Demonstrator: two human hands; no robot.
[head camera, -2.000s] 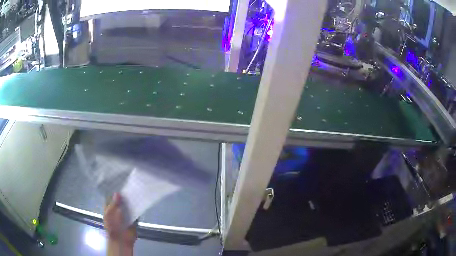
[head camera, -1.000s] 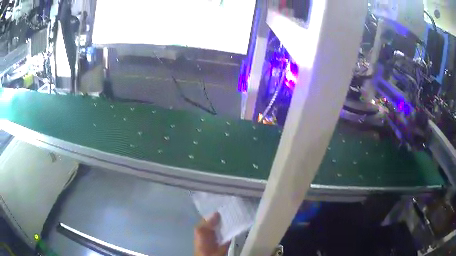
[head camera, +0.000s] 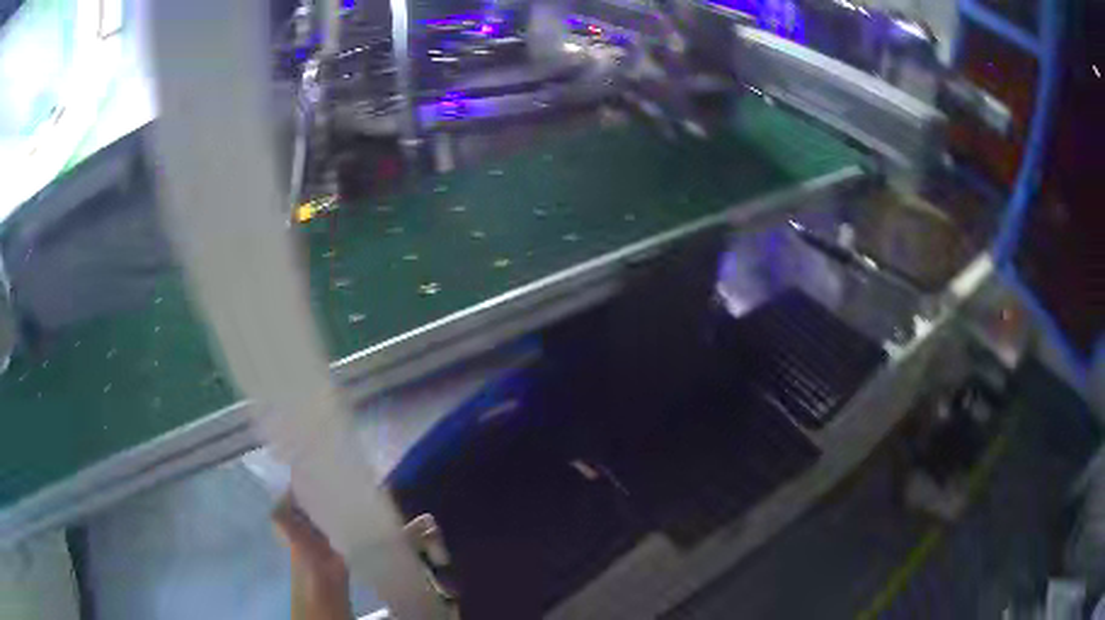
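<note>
My left hand is low in the view, just left of the grey-white frame post, which hides part of it. The hand is blurred. A pale corner of the white sheet shows at the fingertips, under the belt edge; most of the sheet is hidden. The green conveyor belt carries small pale parts in spaced rows. My right hand is not in view.
Black ribbed trays lie below the belt at the right. A small metal latch is beside the post. The silver belt rail crosses diagonally. Machinery with purple lights stands behind. A bright monitor is upper left.
The view has swung right and tilted. The post, monitor and my left hand now appear further left, and more of the trays shows. The sheet has become mostly hidden.
</note>
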